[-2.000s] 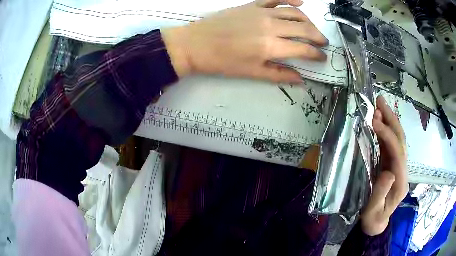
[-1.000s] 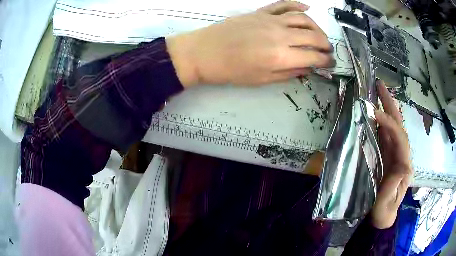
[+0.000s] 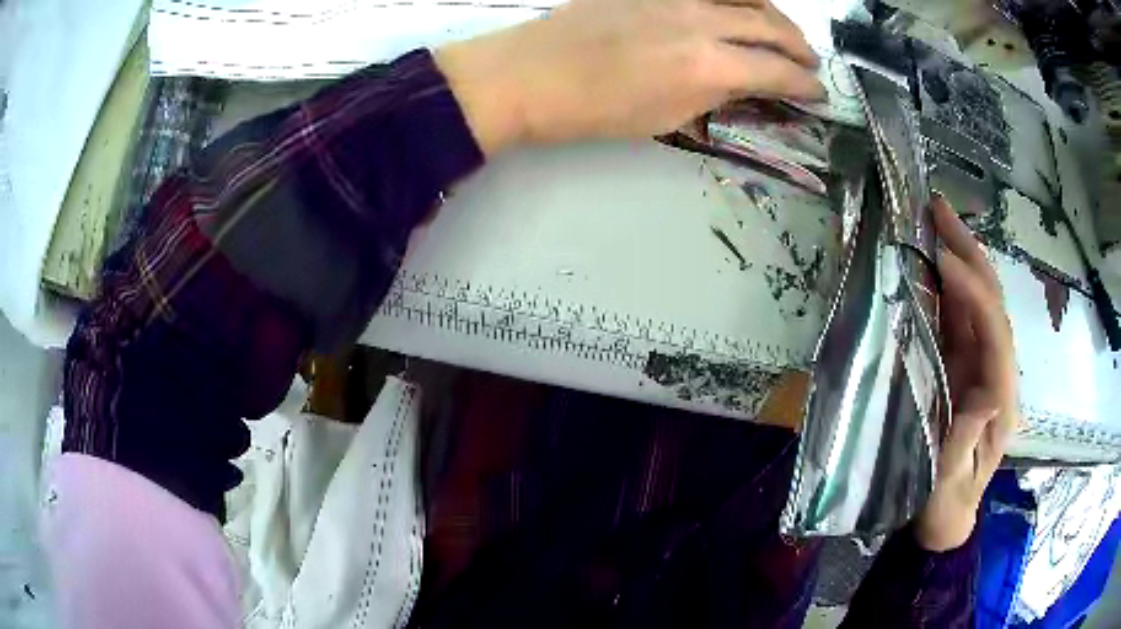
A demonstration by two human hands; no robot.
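A white denim garment piece [image 3: 307,39] with dark double topstitching lies along the top left. My left hand [image 3: 639,74] is palm down at the top centre, over the cloth's inner end, fingertips near the folder; it hides the cloth beneath. The long shiny metal folder [image 3: 867,406] runs from the upper right down past the table's front edge. My right hand [image 3: 977,369] lies along the folder's right side, fingers pointing up; whether it pinches a strip is hidden. A shiny metal part [image 3: 774,141] shows below my left fingers. The needle is not visible.
The machine bed covers [image 3: 971,117] are at the upper right, with a thin black tool [image 3: 1082,270]. A printed ruler scale [image 3: 529,326] marks the table's front. White pieces [image 3: 357,516] hang below at left; a blue bin [image 3: 1006,541] holds white pieces at lower right.
The garment piece and my left hand have moved up, away from the table's front edge, uncovering the shiny metal part. My right hand stays beside the folder, slightly shifted.
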